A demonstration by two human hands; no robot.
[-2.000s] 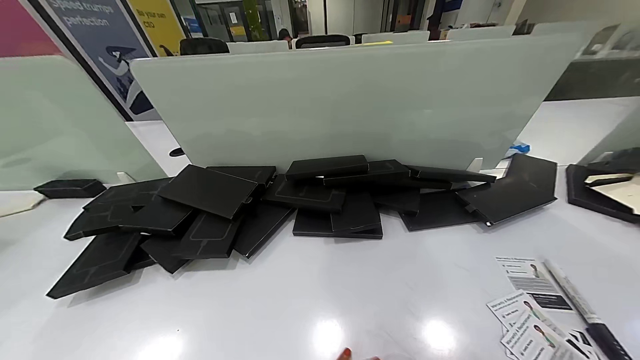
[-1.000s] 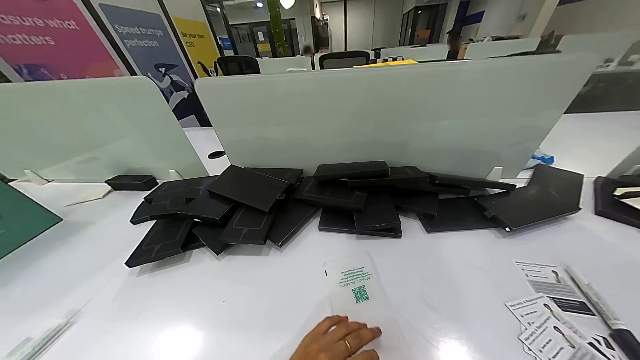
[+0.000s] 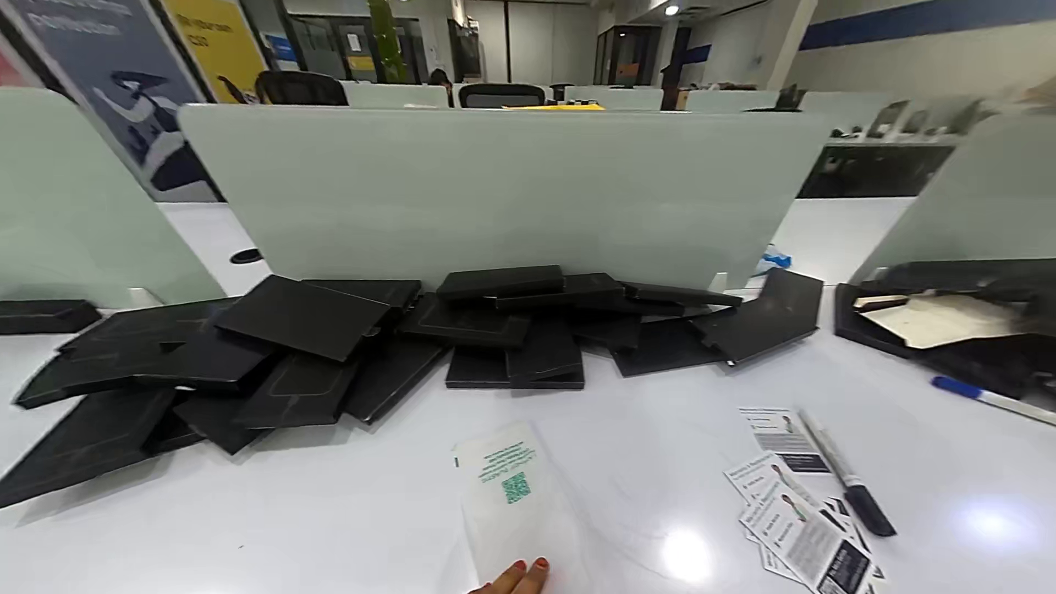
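At the bottom edge, two fingertips with red nail polish of what appears to be my left hand (image 3: 516, 577) touch the lower end of a translucent plastic sleeve (image 3: 503, 495). The sleeve lies on the white desk and bears green print and a square code. The rest of this hand is below the view, so its grip cannot be judged. My right hand is out of view. Behind the sleeve, many flat black boxes (image 3: 301, 318) are heaped along the foot of a frosted divider panel.
Right of the sleeve lie several overlapping printed cards (image 3: 804, 524) with a black-capped marker (image 3: 846, 474) beside them. A blue-capped marker (image 3: 990, 400) lies farther right, near an open black box (image 3: 879, 330) with cream paper inside. The frosted divider (image 3: 495, 190) stands behind the heap.
Two seconds ago only a fingertip showed and no sleeve; one second ago the hand was over the sleeve's lower end. Now the hand shows less, at the bottom edge. The view has swung left, then back right.
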